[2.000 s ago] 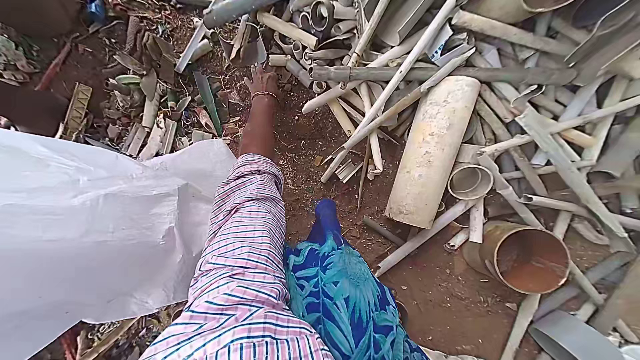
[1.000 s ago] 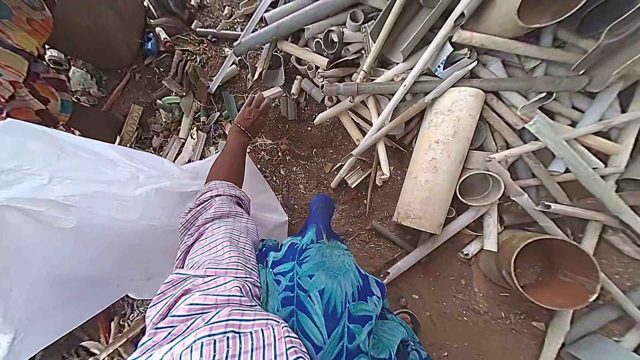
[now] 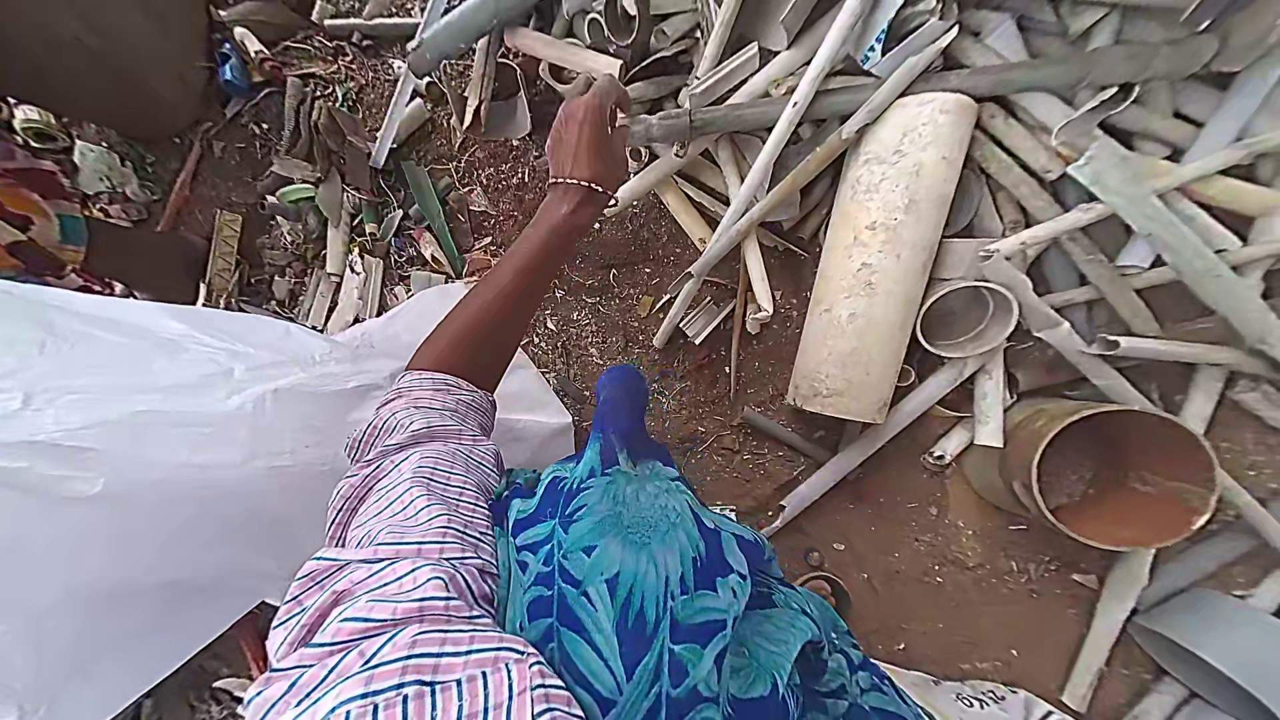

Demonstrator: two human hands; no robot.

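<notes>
My left hand (image 3: 590, 135), with a thin beaded bracelet at its wrist, reaches to the upper middle at the edge of a heap of plastic pipe scraps. Its fingers are bent down beside the right end of a short cream pipe piece (image 3: 563, 52); whether they grip anything cannot be made out. Just right of the hand lies the end of a long grey pipe (image 3: 740, 118). A wide cream half-round pipe piece (image 3: 885, 260) rests farther right. My right hand is out of view. A white plastic sheet (image 3: 180, 450) spreads below and left of my left arm.
A large brown-stained pipe (image 3: 1125, 475) and a smaller pipe ring (image 3: 967, 318) lie at the right. Broken scraps (image 3: 340, 220) cover the ground at upper left, near colourful cloth (image 3: 45, 215). My knee under blue floral cloth (image 3: 620, 420) is at the centre.
My left hand, earlier over the ground with its fingers spread, has moved right and up to the heap's edge, its fingers now bent. A small pale piece showed at its fingertips one second ago.
</notes>
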